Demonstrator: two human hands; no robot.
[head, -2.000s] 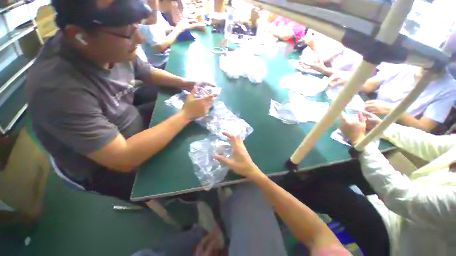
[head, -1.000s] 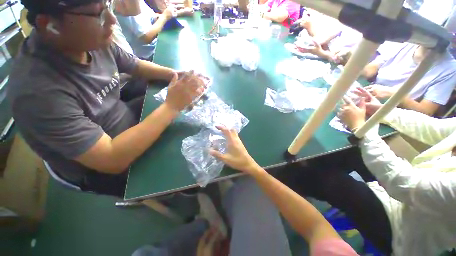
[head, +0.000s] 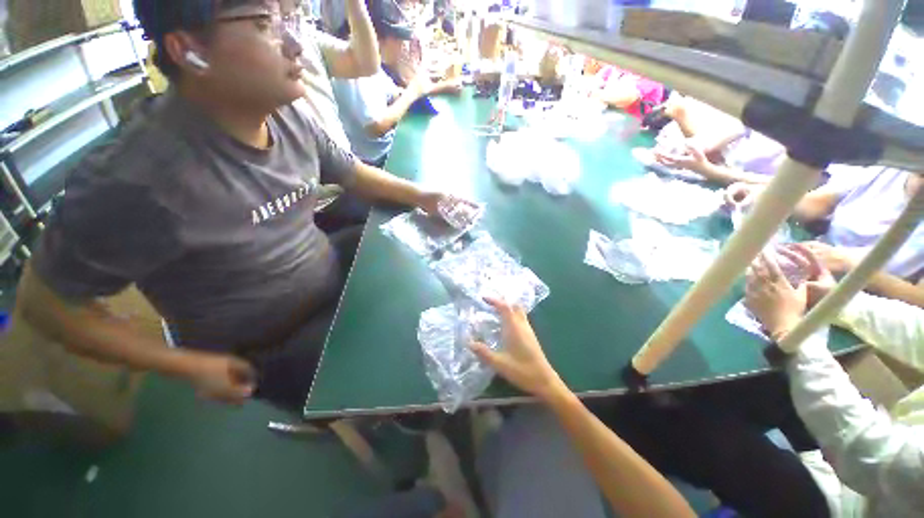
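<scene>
My right hand (head: 515, 352) reaches in from the lower right, at the near edge of the green bench. Its thumb and fingers are spread over crinkled clear plastic bags, and it grips nothing that I can see. One clear bag (head: 446, 356) lies left of the hand and hangs slightly over the bench edge. Another clear bag (head: 498, 275) lies just beyond my fingertips. I cannot make out my left hand. A blurred skin-coloured shape low between the legs is too unclear to name.
A person in a grey shirt (head: 203, 212) sits at left, one hand on a clear part (head: 458, 212). The green bench (head: 375, 354) holds more bags (head: 648, 251) and white bundles (head: 532, 160). A cream pipe post (head: 709, 273) stands at right. Other people sit along the bench.
The view has shifted, so the bench sits further right. The person in grey has parted their hands, one dropping beside the bench. My right hand keeps its spread pose at the bags.
</scene>
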